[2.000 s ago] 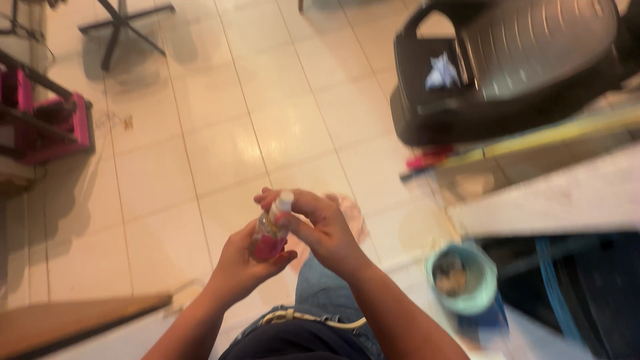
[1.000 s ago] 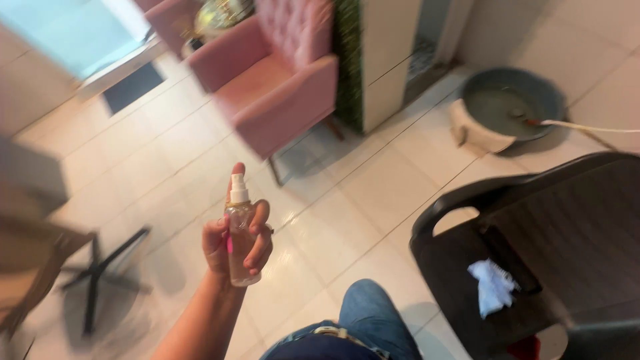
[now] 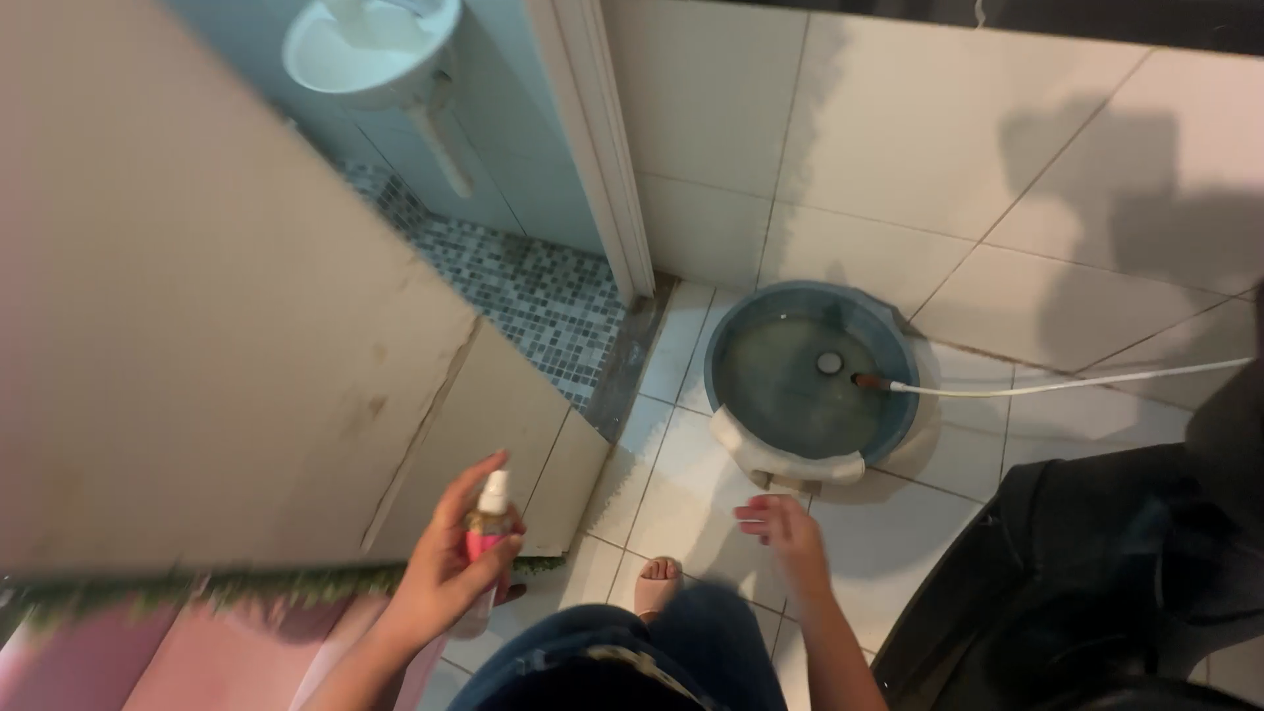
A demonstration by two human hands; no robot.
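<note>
My left hand (image 3: 464,563) is wrapped around a small clear spray bottle (image 3: 486,538) with a white pump top and a pink label, held upright at the lower left. One finger rests close to the pump top. At the lower middle, my right hand (image 3: 787,538) holds nothing, its fingers somewhat curled but apart. It hovers in front of a round grey-blue basin (image 3: 716,380) of cloudy water. A pale padded rest (image 3: 785,462) is fixed to the basin's near edge. A white tube (image 3: 1066,380) runs into the basin from the right.
A tiled wall corner (image 3: 523,425) and doorway frame (image 3: 602,148) stand left of the basin, with a white washbasin (image 3: 375,59) beyond. A black salon chair (image 3: 1047,553) fills the lower right. A pink armchair (image 3: 227,662) is at the lower left.
The view has swung over to the basin and doorway. Two seconds ago both hands were at the bottle; now my right hand is away from it and my left hand alone holds it.
</note>
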